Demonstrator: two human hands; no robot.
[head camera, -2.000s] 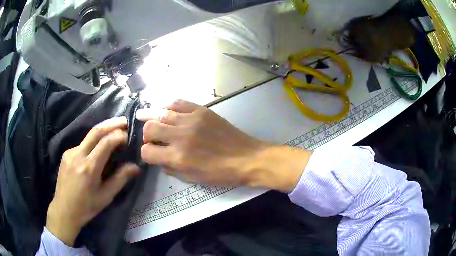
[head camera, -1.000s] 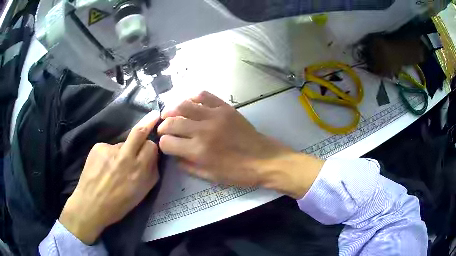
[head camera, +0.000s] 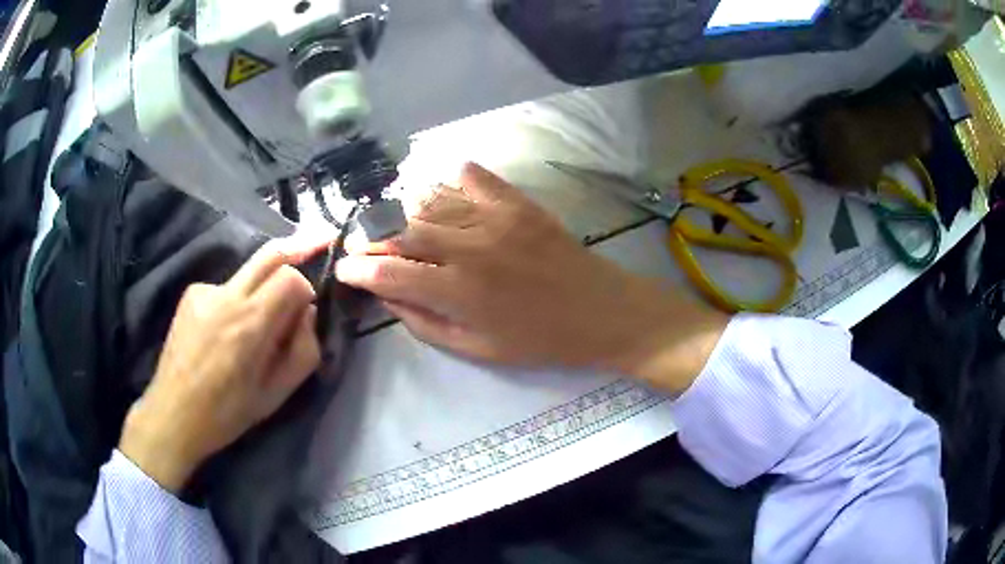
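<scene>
A black garment piece lies left of the needle area and hangs over the table's front edge. Its narrow seam edge runs up to the presser foot under the bright lamp. My left hand pinches the seam edge from the left, close below the foot. My right hand holds the same edge from the right, fingertips beside the foot. The fingertips hide part of the edge. The white sewing machine head stands above, with a yellow warning triangle.
Yellow-handled shears lie right of my right hand, blades pointing left. Small green-handled scissors, a brown lump and dark scraps lie farther right. Printed ruler tape follows the front edge. A gold strip is at the right.
Both hands have moved up closer to the presser foot with the seam edge. The view has shifted, showing more of the machine head and a lit screen.
</scene>
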